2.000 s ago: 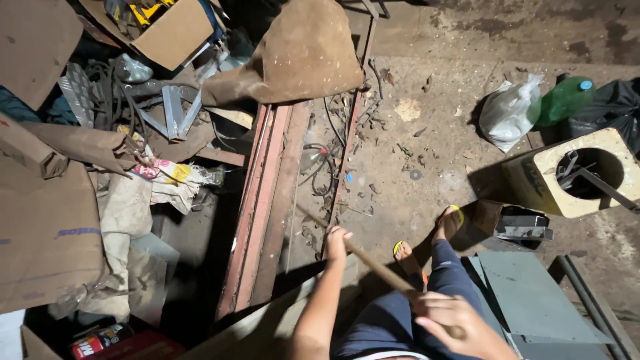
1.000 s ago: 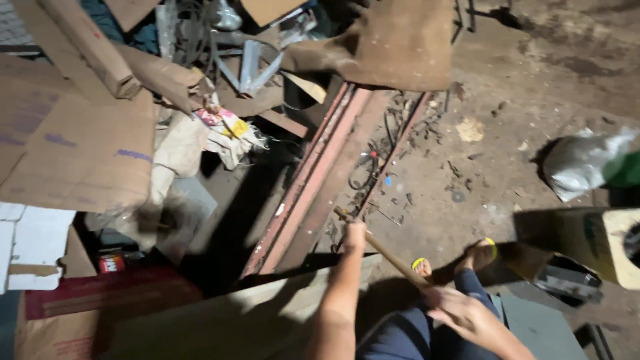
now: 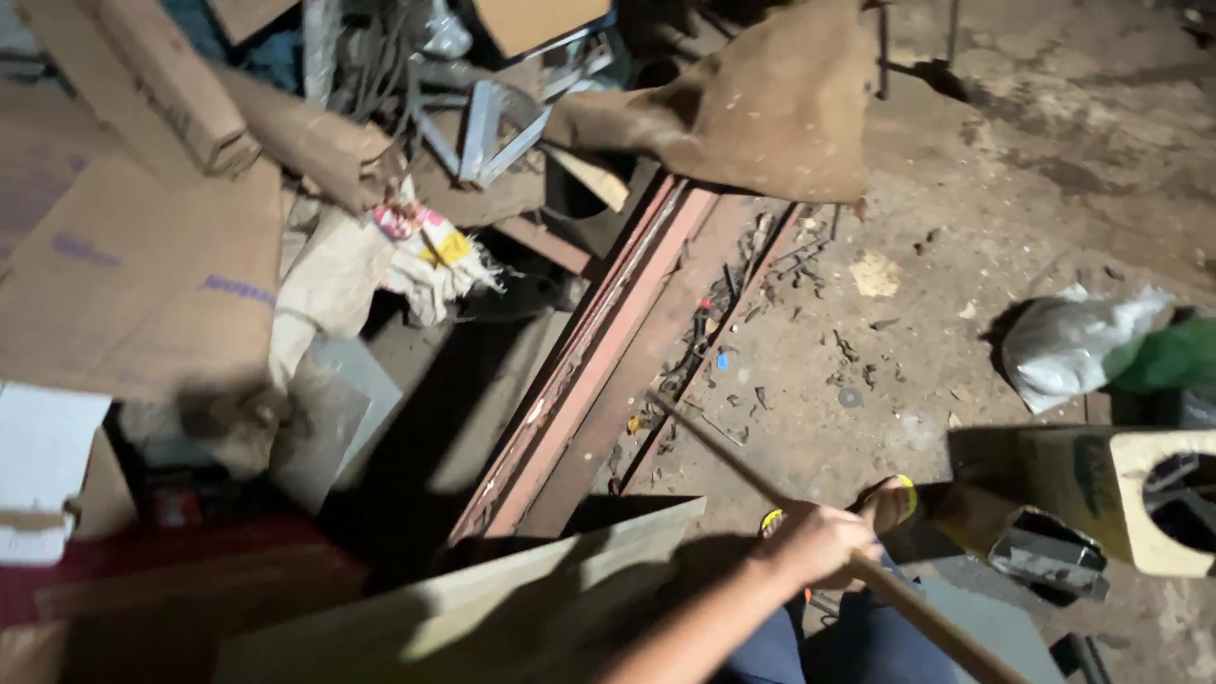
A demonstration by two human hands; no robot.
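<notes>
My left hand (image 3: 819,543) is closed around a long thin wooden stick (image 3: 936,622), above my feet at the lower middle right. The stick's far end points up and left, over the debris beside a rusty reddish metal channel (image 3: 608,356). Its near end runs out of the bottom edge at the right. I cannot make out my right hand; it is outside the frame or hidden. Leaves, bits of wire and a small blue scrap (image 3: 723,361) lie around a narrow rusty bar (image 3: 750,285).
Cardboard (image 3: 161,275), a cloth sack (image 3: 332,266) and metal brackets (image 3: 482,133) crowd the left. A brown sheet (image 3: 779,104) covers the channel's far end. At the right are a white plastic bag (image 3: 1078,342) and a box with a round opening (image 3: 1121,494). A pale panel (image 3: 475,608) stands near me.
My left hand has moved right and down along the stick, nearer my legs. My right hand, earlier on the stick's near end, is no longer visible. The view has shifted.
</notes>
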